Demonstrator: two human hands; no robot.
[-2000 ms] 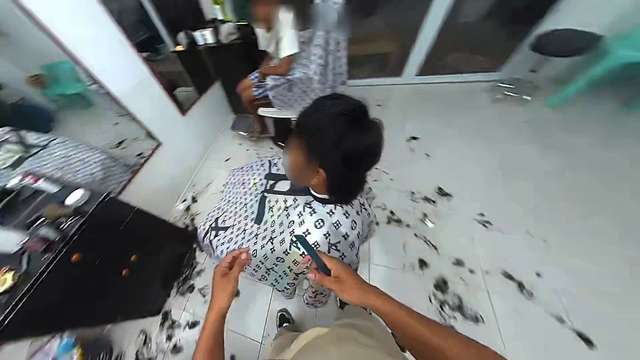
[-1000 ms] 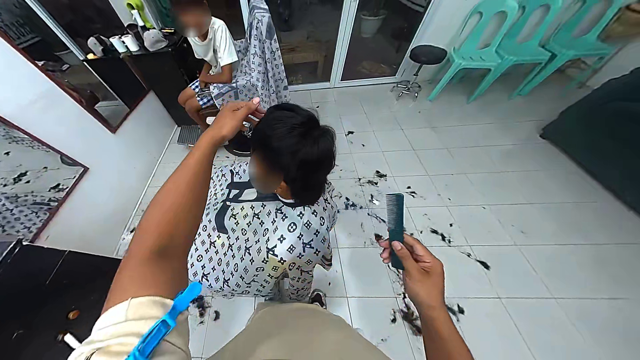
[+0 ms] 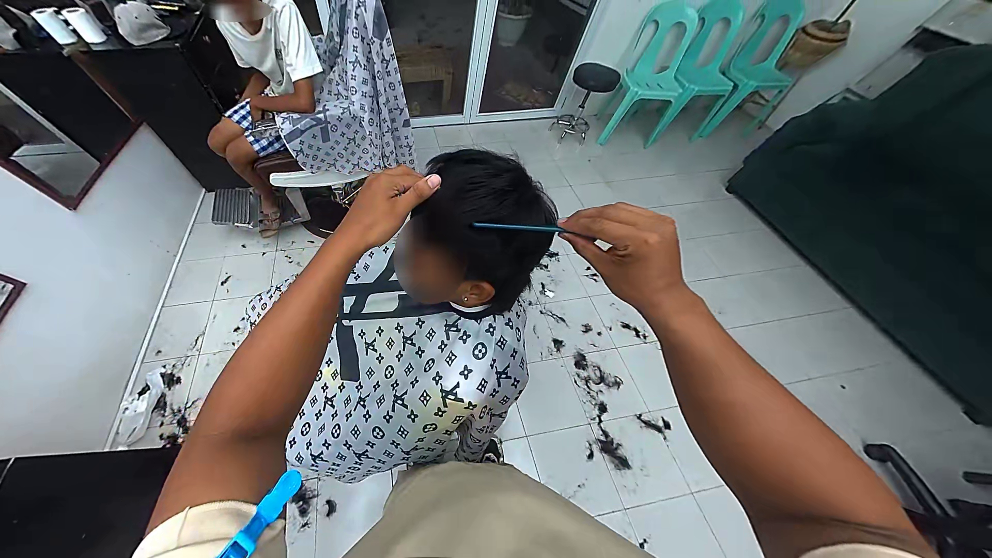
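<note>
A seated person with short dark hair (image 3: 488,201) wears a white barber cape (image 3: 418,380) with a dark printed pattern. My left hand (image 3: 391,203) rests at the front of the hair, thumb extended; whether it grips any strands cannot be told. Pinched in my right hand (image 3: 632,252) is a dark teal comb (image 3: 515,227), seen edge-on and held level against the side of the hair above the ear. A blue hair clip (image 3: 262,515) is fastened to my left sleeve.
Another person (image 3: 271,62) sits beyond, beside a patterned cape (image 3: 356,101). A black stool (image 3: 595,77) and green plastic chairs (image 3: 659,62) stand at the back. Cut hair (image 3: 612,449) lies on the tiled floor. A dark green covered object (image 3: 883,186) is at right, a black counter (image 3: 85,504) lower left.
My right hand has brought the comb from out beside the person to the side of the hair. My left hand stays at the front of the head.
</note>
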